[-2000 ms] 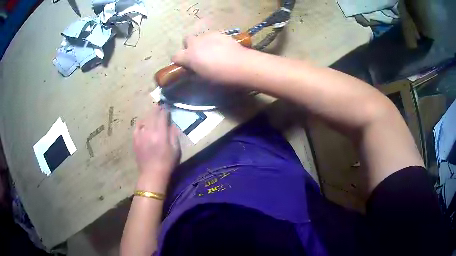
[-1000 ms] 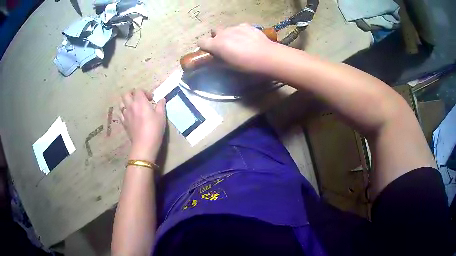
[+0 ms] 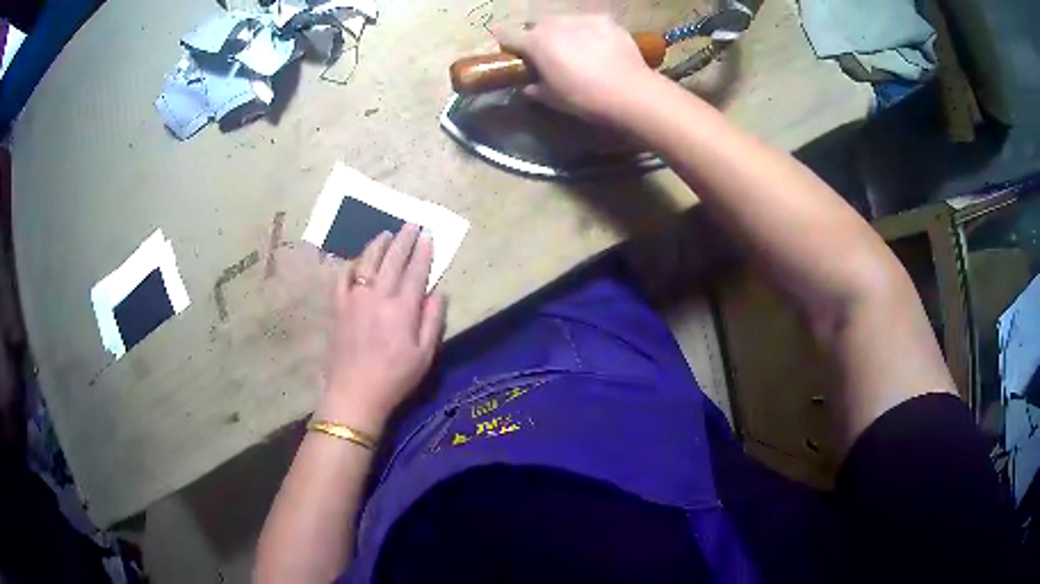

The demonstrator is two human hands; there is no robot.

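Observation:
A white piece (image 3: 446, 229) with a dark patch (image 3: 357, 226) lies flat near the table's front edge. My left hand (image 3: 388, 308) rests on it, fingers over the right part of the dark patch; whether it grips the piece I cannot tell. My right hand (image 3: 582, 66) is closed around the orange-brown handle of the iron (image 3: 493, 73), to the right of and beyond the piece. The iron's metal plate sits at the table surface. No light-blue fabric shows on the piece under my left hand.
Another white piece with a dark centre (image 3: 144, 308) lies at the left. Light-blue fabric pieces (image 3: 245, 51) are heaped at the far left. A pale folded cloth (image 3: 867, 34) lies at the far right edge. The iron's cord (image 3: 721, 25) runs off behind it. A wooden cabinet (image 3: 952, 297) stands at right.
The iron moved right and away, off the white piece. The piece is turned and shifted left, and the light-blue rectangle on it no longer shows. My left hand moved right onto the piece.

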